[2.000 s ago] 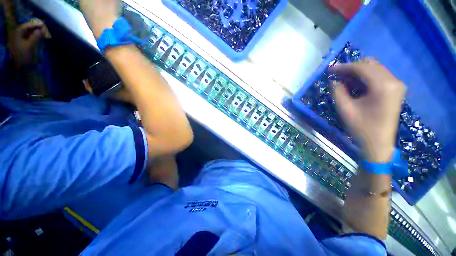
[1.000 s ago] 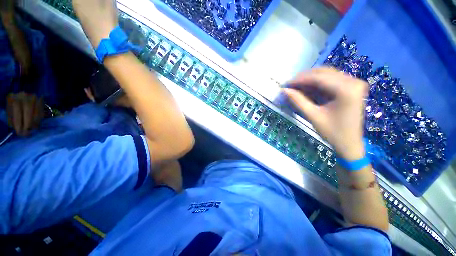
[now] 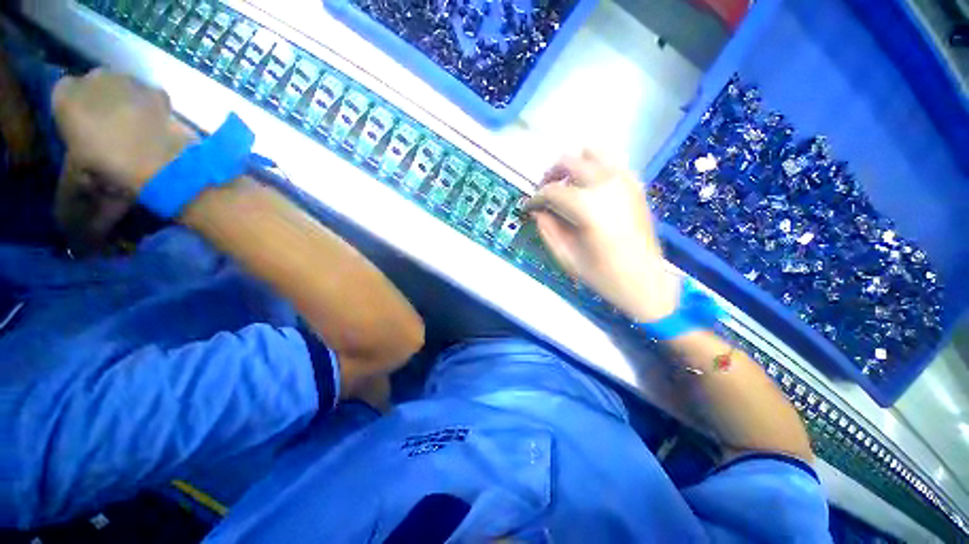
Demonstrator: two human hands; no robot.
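My right hand (image 3: 600, 234) has a blue strap at the wrist and is over the board strip. Its thumb and fingertips are pinched at the strip, on what looks like a tiny dark component, largely hidden by the fingers. The green PCB panels (image 3: 374, 130) run diagonally, with pale silvery parts in repeated rows left of my fingertips. Silvery and dark components (image 3: 808, 228) lie heaped in the large blue bin (image 3: 866, 80) to the right. My left hand is not in view; only a bit of forearm shows beneath the neighbour's elbow.
A neighbour's strapped forearm (image 3: 287, 250) crosses at left, their hand (image 3: 117, 133) below the rail's near edge. A smaller blue bin (image 3: 502, 111) with dark parts stands beyond the boards. A red object (image 3: 731, 9) shows at the top. The pale rail (image 3: 457, 250) borders the boards.
My right hand has moved from the large bin leftward and down to the boards. The board strip has shifted up and left. The neighbour's hand has come back from the strip.
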